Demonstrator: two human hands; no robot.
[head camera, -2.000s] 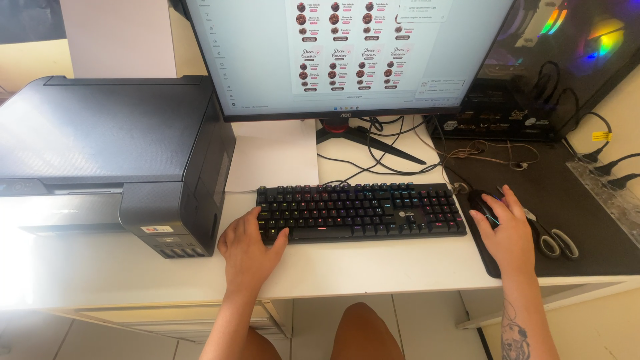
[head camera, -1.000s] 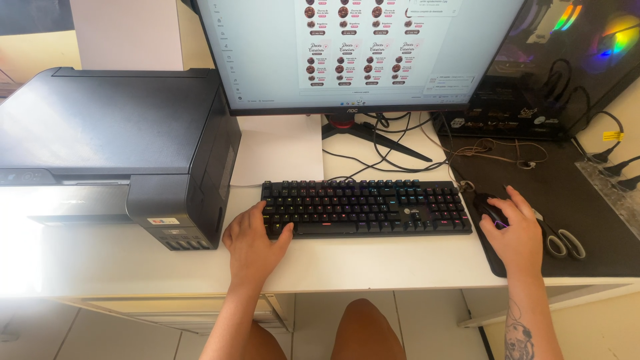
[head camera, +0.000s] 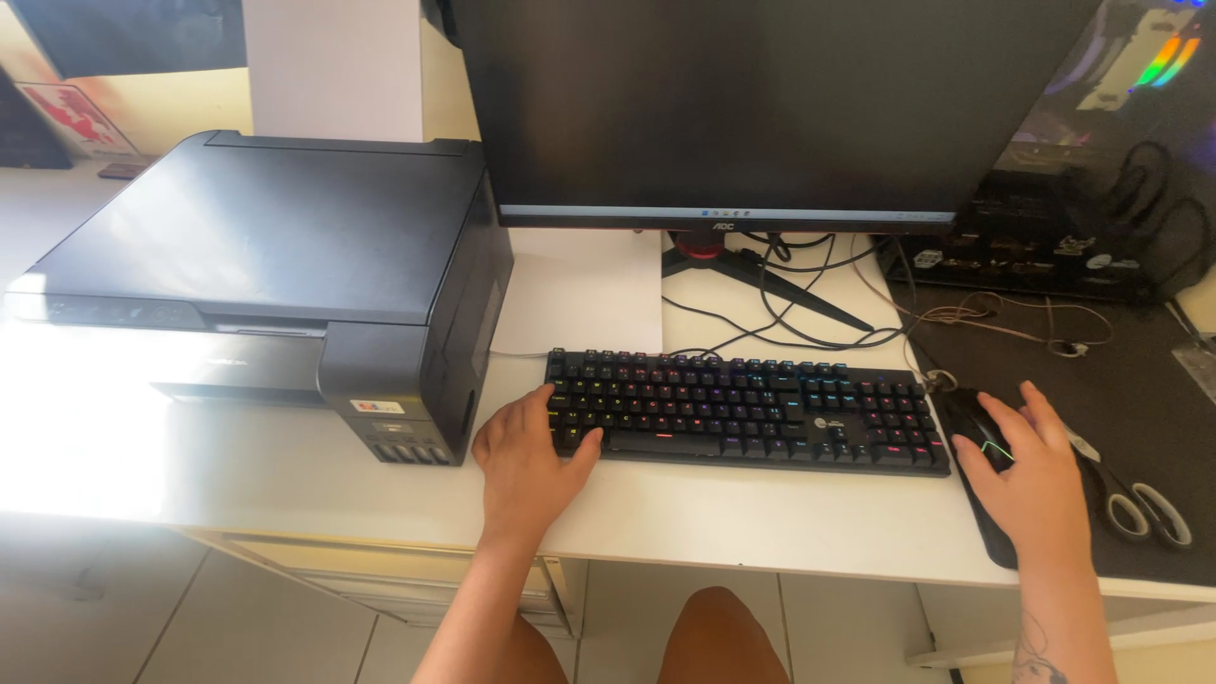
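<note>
My left hand (head camera: 534, 458) rests at the left end of a black backlit keyboard (head camera: 741, 410), fingers apart, thumb by the lower keys. My right hand (head camera: 1034, 465) lies over a dark computer mouse (head camera: 978, 427) with a thin lit line, on a black desk mat (head camera: 1140, 380). The palm hides part of the mouse. Scissors (head camera: 1149, 513) with pale-rimmed handles lie just right of that hand. Above the keyboard stands a monitor (head camera: 741, 104), its screen dark except for a light taskbar along the bottom.
A black printer (head camera: 275, 228) stands left of the keyboard on the white desk (head camera: 760, 513). White paper (head camera: 579, 294) lies between printer and monitor stand (head camera: 788, 290). Loose cables (head camera: 1007, 318) run behind the keyboard and onto the mat. A computer case (head camera: 1054, 228) stands at the right rear.
The monitor showed a page with rows of small round pictures; now its screen is dark above the taskbar. Both hands have stayed at the keyboard and mouse.
</note>
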